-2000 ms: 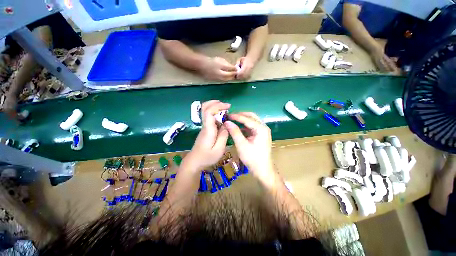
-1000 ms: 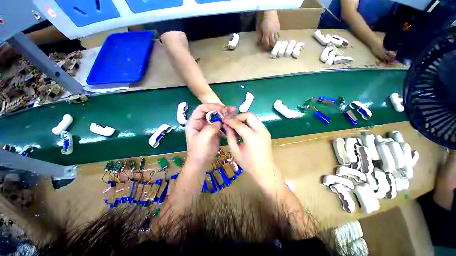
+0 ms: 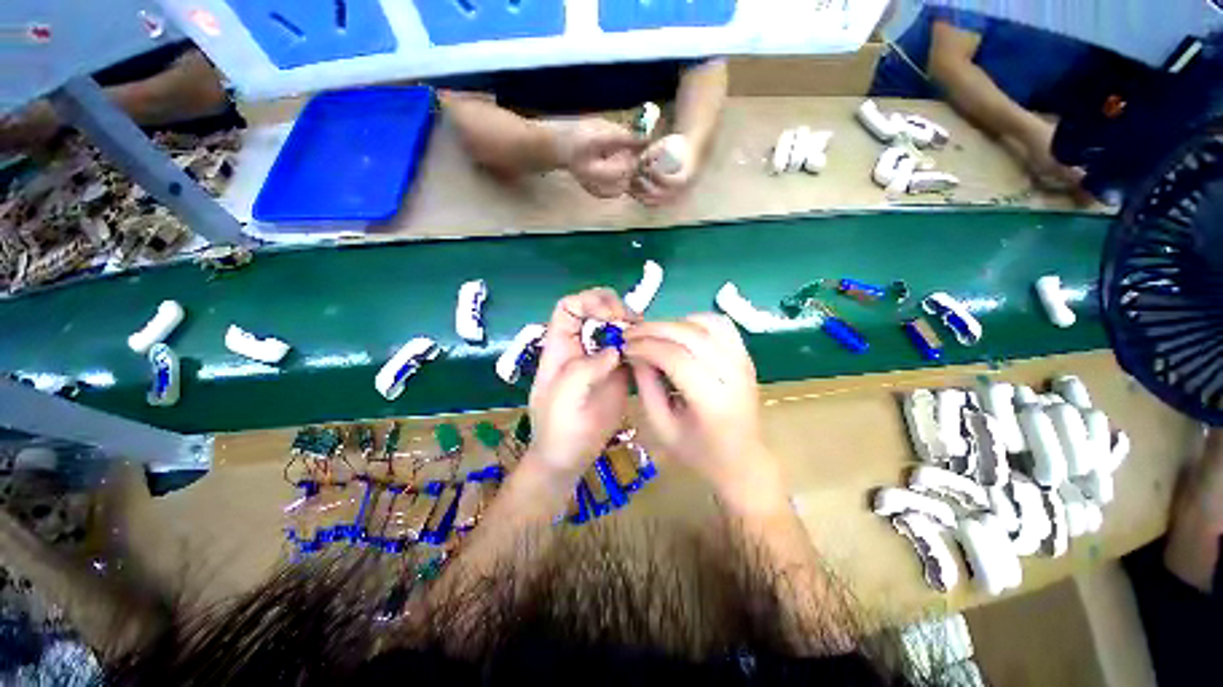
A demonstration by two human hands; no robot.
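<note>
My left hand point(image 3: 579, 389) holds a white plastic housing point(image 3: 592, 334) with a blue battery cell point(image 3: 612, 336) showing in it, over the near edge of the belt. My right hand point(image 3: 697, 389) is beside it, its fingertips at the blue part. The fingers hide most of the housing, and I cannot tell how far the cell sits inside. Battery-and-board assemblies point(image 3: 443, 505) lie in a row on the near bench, partly behind my left forearm.
The green belt point(image 3: 537, 248) carries spaced white housings point(image 3: 408, 365) and loose blue cells point(image 3: 845, 333). Empty housings point(image 3: 986, 550) are heaped at right. A black fan point(image 3: 1174, 269) stands far right. A blue tray point(image 3: 346, 154) and another person's hands point(image 3: 630, 159) are across the belt.
The belt's housings have shifted left. The other person's arm has withdrawn from the belt, and both that person's hands now hold parts. My hands stay together on the housing.
</note>
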